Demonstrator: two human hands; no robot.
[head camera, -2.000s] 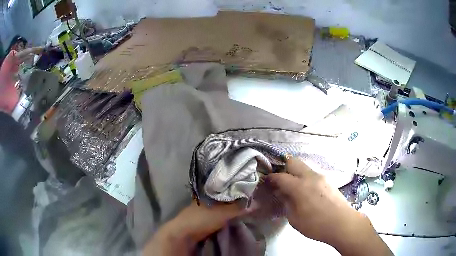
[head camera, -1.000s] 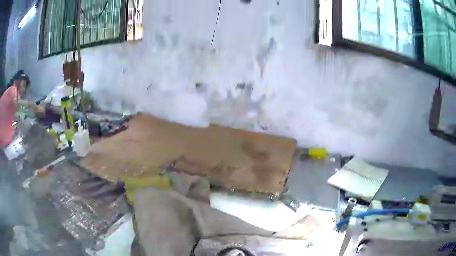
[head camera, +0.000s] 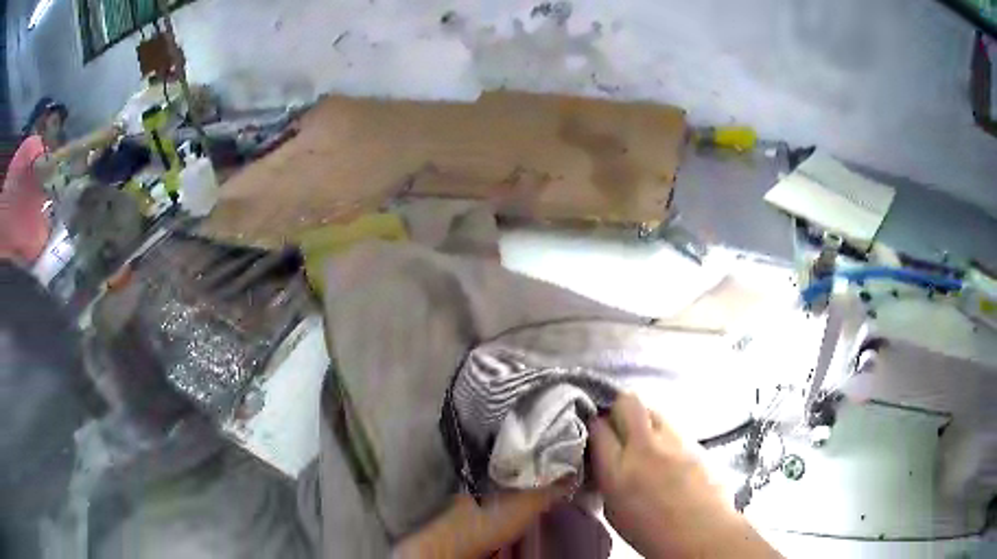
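Observation:
A tight bunch of pale striped lining (head camera: 541, 437) lies in front of me, ringed by a dark seam edge. It joins the large grey-beige shell cloth (head camera: 399, 317) spread over the table. My right hand (head camera: 645, 464) grips the bunch at its right side. My left hand (head camera: 481, 524) is at its lower edge, partly cut off by the frame bottom; its fingers are partly hidden by cloth, which they hold. An olive-yellow panel (head camera: 355, 237) shows at the shell's far end. The sewing machine's needle area at right is blurred by glare.
The sewing machine (head camera: 907, 437) stands at right with a blue hose (head camera: 886, 276). Brown cardboard (head camera: 547, 153) and a white booklet (head camera: 831, 200) lie behind. Clear plastic wrapping (head camera: 213, 328) is at left. A person in a pink top (head camera: 24, 202) is at far left.
The view tilted up to the wall and windows, then came back down. Both hands, out of the picture one second ago, show again at the lining bunch, much as before.

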